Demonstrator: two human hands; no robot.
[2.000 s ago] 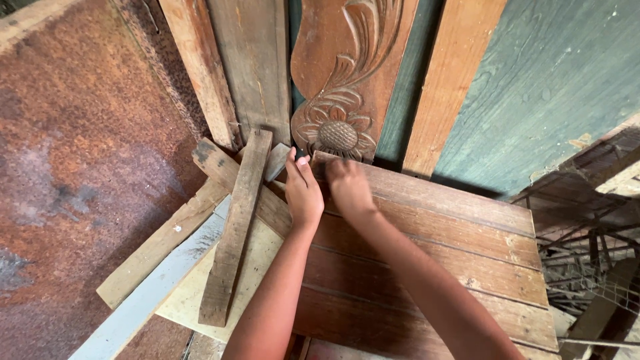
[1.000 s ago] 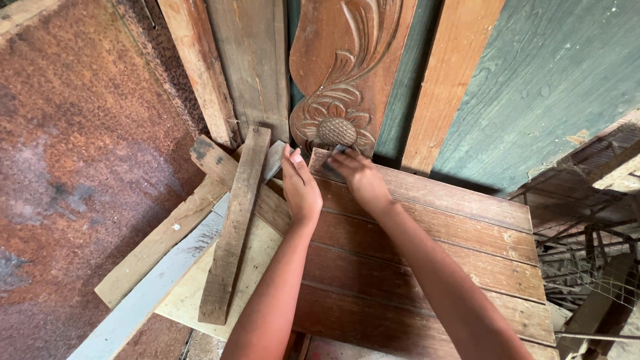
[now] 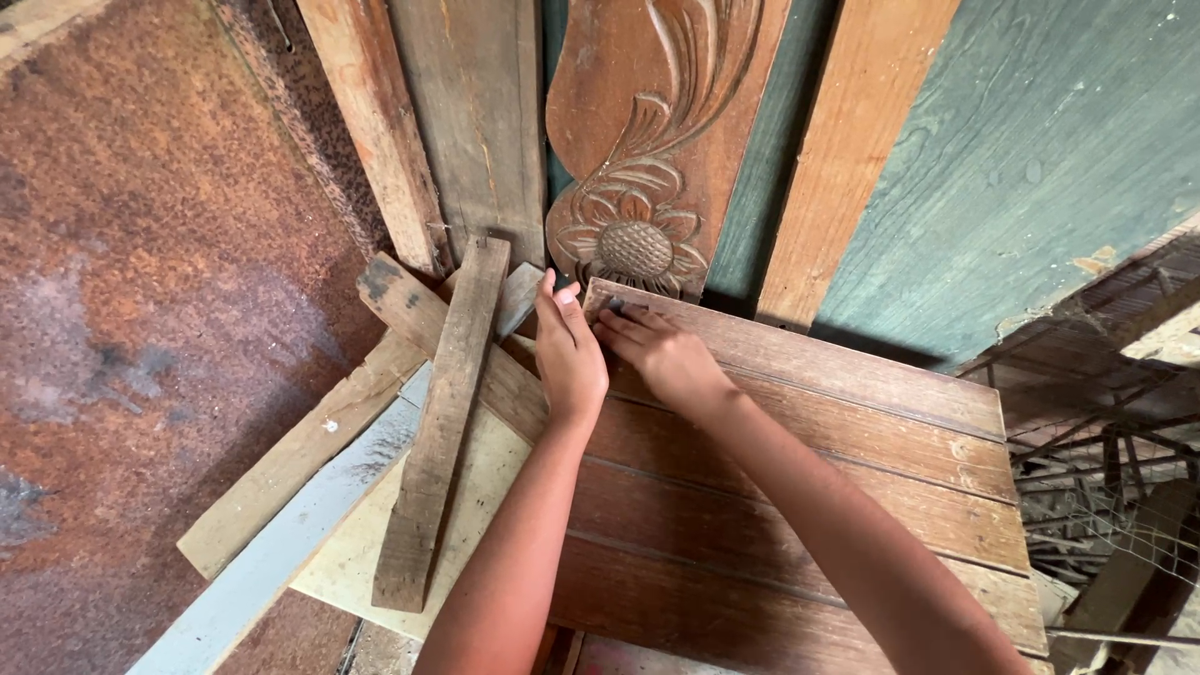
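A slatted wooden panel (image 3: 806, 422) fills the lower right, its grooves running across. My left hand (image 3: 570, 352) rests upright along the panel's left edge near the top corner, fingers pointing away. My right hand (image 3: 661, 356) lies on the panel's upper left corner, fingers bent over a small dark piece (image 3: 614, 305), probably sandpaper, mostly hidden beneath them. Behind both hands stands a carved wooden board (image 3: 647, 187) with a sunflower and leaves in relief.
Loose wood offcuts (image 3: 445, 441) and a pale blue board (image 3: 300, 544) lie crossed at the left, beside a rusty metal sheet (image 3: 159, 281). Upright planks (image 3: 858, 141) lean against a green wooden wall (image 3: 1041, 159). Wire mesh (image 3: 1116, 506) is at the right.
My right hand has shifted slightly over the panel's top left corner, and the dark piece shows less than one second ago. My left hand has stayed by the edge.
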